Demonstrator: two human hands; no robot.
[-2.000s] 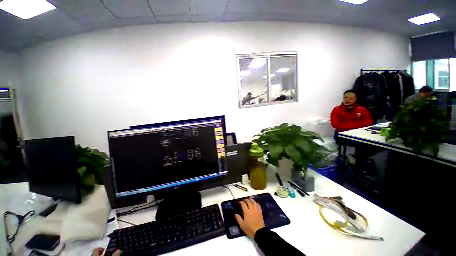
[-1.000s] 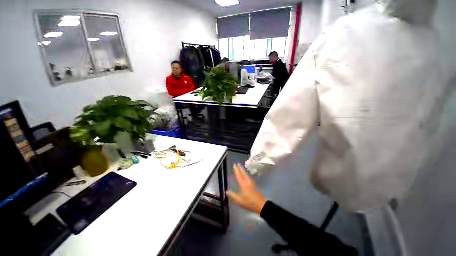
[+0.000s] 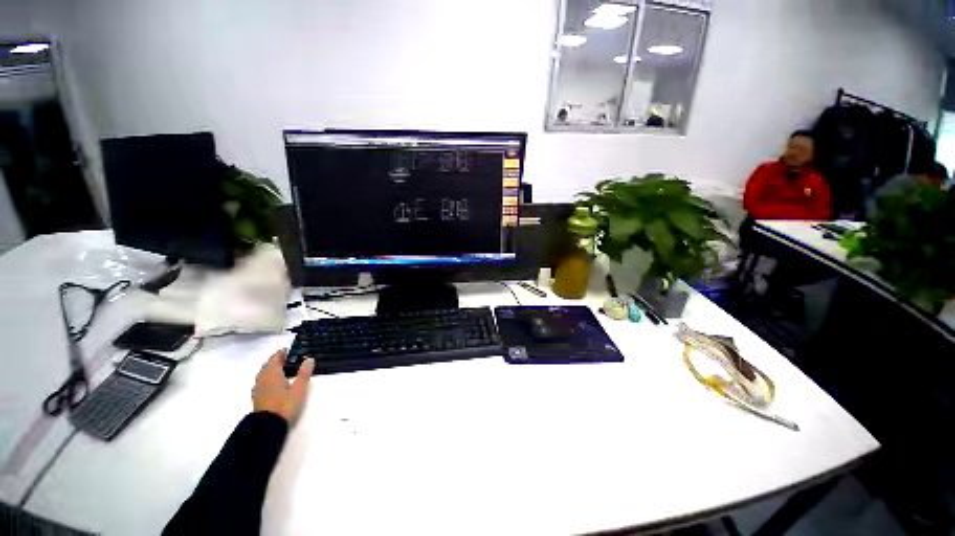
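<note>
My left hand [image 3: 281, 389] is at the left end of the black keyboard [image 3: 398, 337], palm down, with the thumb apart from the fingers and nothing seen in it. My right hand is not in view. The monitor [image 3: 403, 204] behind the keyboard shows small white outlines on black and an orange tool strip at its right. A dark mouse [image 3: 549, 328] lies on the dark mouse pad [image 3: 586, 343], right of the keyboard, with no hand on it.
Left are a calculator [image 3: 124, 395], phone [image 3: 154, 335], cable, white cloth [image 3: 243, 296] and a second, blank monitor [image 3: 168, 197]. Right are a bottle [image 3: 573, 257], plant [image 3: 654, 225] and yellow tape loop [image 3: 728, 366]. A person in red [image 3: 787, 192] sits beyond.
The view has swung back left from the white garment to the monitors. My right hand, seen beside the garment one second ago, is out of view. My left hand now shows at the keyboard.
</note>
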